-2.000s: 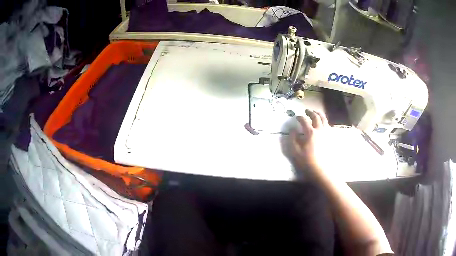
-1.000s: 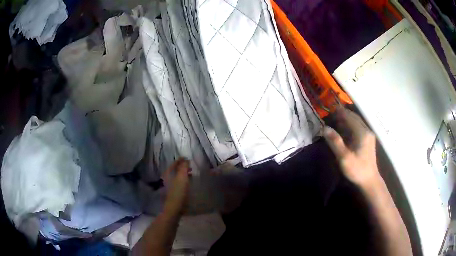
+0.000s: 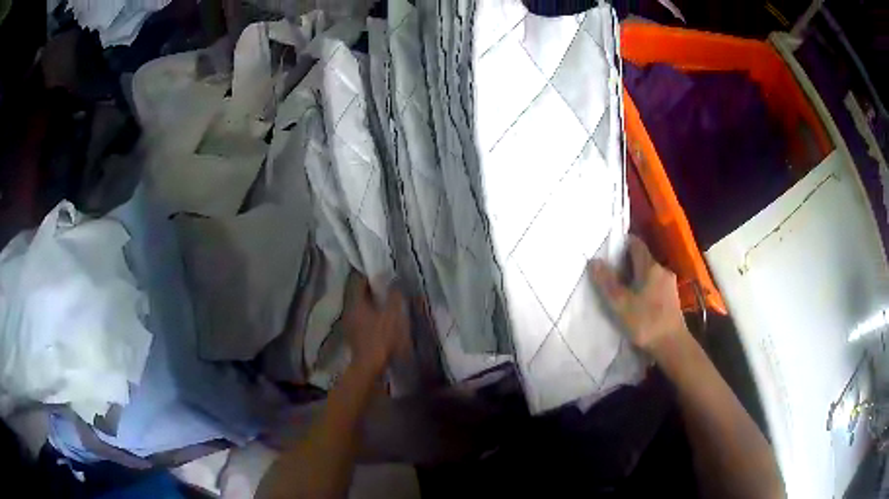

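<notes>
A thick stack of quilted lining panels (image 3: 556, 195), white with diamond stitch lines and dark edges, stands before me in the middle of the view. My right hand (image 3: 638, 297) is at the right edge of the front panel, thumb over its face, other fingers raised; whether it grips is unclear. My left hand (image 3: 375, 326) is at the lower left of the stack, among the grey-white layers. It is blurred and its fingertips are partly hidden, so its grip cannot be told.
An orange-rimmed crate (image 3: 673, 210) with purple fabric (image 3: 716, 132) is right of the stack. The white machine table (image 3: 809, 292) is at far right. Grey cloth (image 3: 244, 283), white cloth (image 3: 73, 312) and light-blue cloth (image 3: 185, 361) lie at left.
The view has turned from the sewing table to the piles at left. Since one second ago, the front panel stands more upright, and my right hand has moved from the crate's corner onto its edge.
</notes>
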